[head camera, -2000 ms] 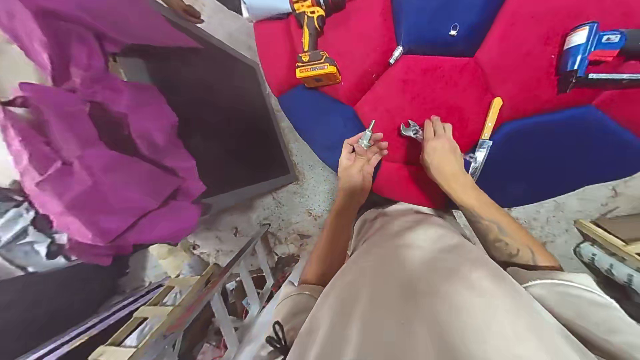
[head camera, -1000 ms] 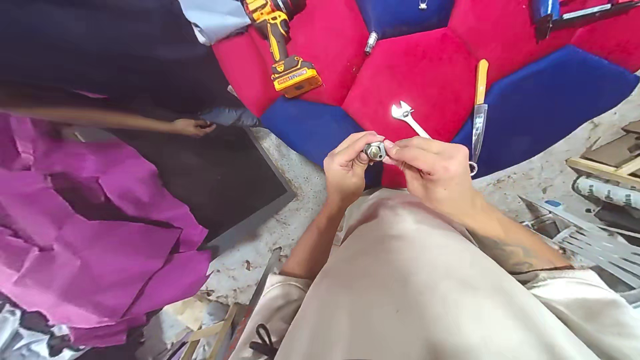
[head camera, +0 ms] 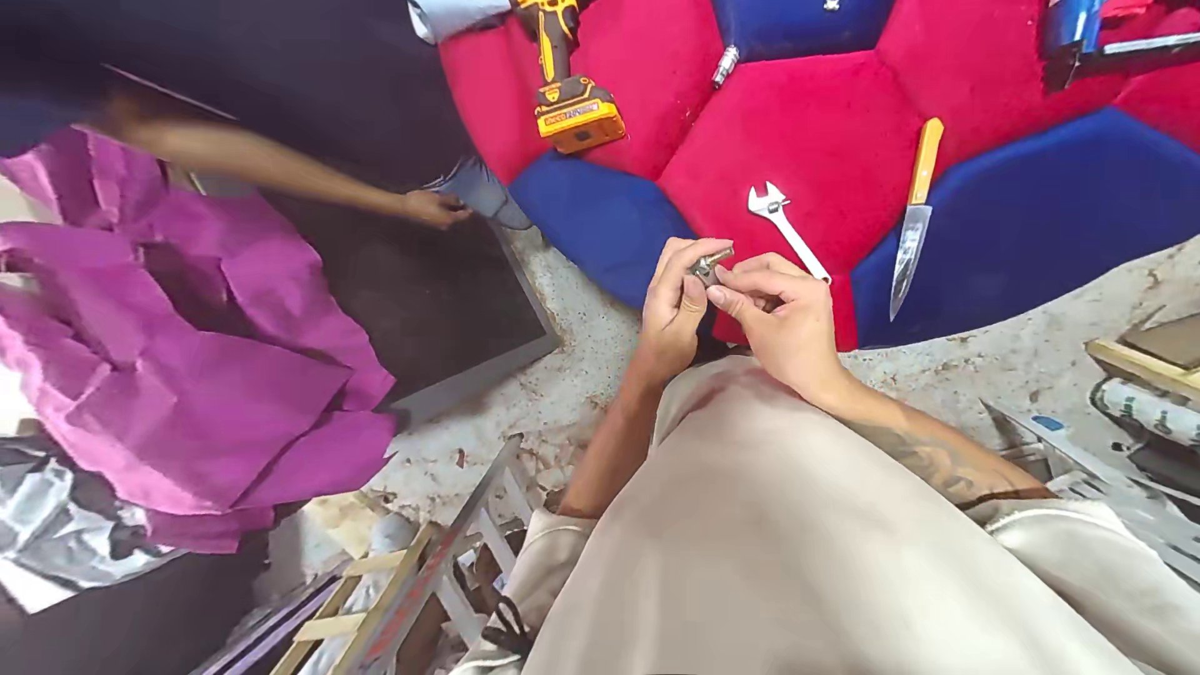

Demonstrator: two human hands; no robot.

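Near the edge of a round padded panel of red and blue velvet hexagons (head camera: pixel 797 122), my left hand (head camera: pixel 677 305) holds a small metal fitting (head camera: pixel 708 266) between thumb and fingers. The fingertips of my right hand (head camera: pixel 783 319) pinch the same fitting from the other side. An adjustable wrench (head camera: pixel 788 230) lies on the red hexagon just beyond my right hand. Farther right, a kitchen knife (head camera: pixel 912 220) with a yellow handle points toward me. A small metal cylinder (head camera: pixel 726 67) lies by the upper blue hexagon.
A yellow and black cordless power tool (head camera: pixel 569 89) lies on the panel's left, a blue tool (head camera: pixel 1073 33) at upper right. At left, another person's hand (head camera: pixel 437 208) reaches over a dark panel (head camera: pixel 441 309) beside crumpled purple material (head camera: pixel 216 375). A metal ladder (head camera: pixel 469 534) stands lower left.
Two seconds ago my right hand held the wrench; now the wrench lies on the red hexagon and both hands meet at the fitting. Another person's arm has come in at left.
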